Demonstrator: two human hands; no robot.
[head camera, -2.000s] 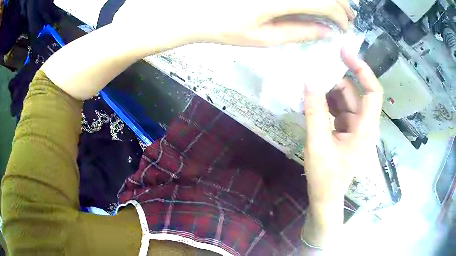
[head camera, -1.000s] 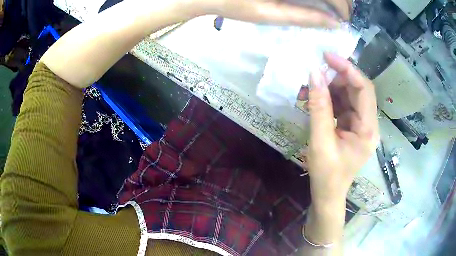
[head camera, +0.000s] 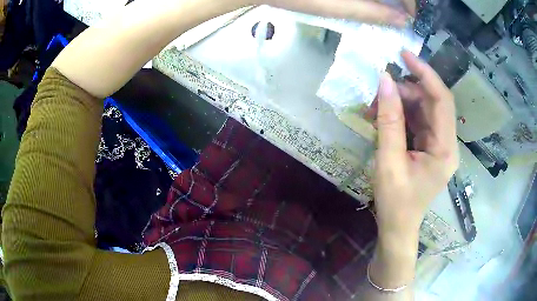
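A white fabric piece (head camera: 348, 69) lies at the front of the sewing machine, with a faint crumpled texture. My left hand (head camera: 359, 12) reaches across the top of the view, palm down with fingers extended over the fabric's upper edge. It is partly cut off by the picture's top edge. My right hand (head camera: 415, 126) is at the fabric's right side, thumb and index finger apart, the other fingers curled. Whether its fingertips touch the fabric is unclear.
The machine body (head camera: 480, 106) is at the upper right. A slim dark tool (head camera: 462, 206) lies right of my right wrist. A dark round disc (head camera: 263, 30) is on the tabletop. The chipped table edge (head camera: 282, 138) runs diagonally above the plaid apron (head camera: 235, 217). A blue rim (head camera: 147, 141) surrounds dark cloth (head camera: 126, 194).
The fabric's lower left edge has shifted right, and more tabletop and the round disc show. My right hand has moved slightly right. The glare has lessened.
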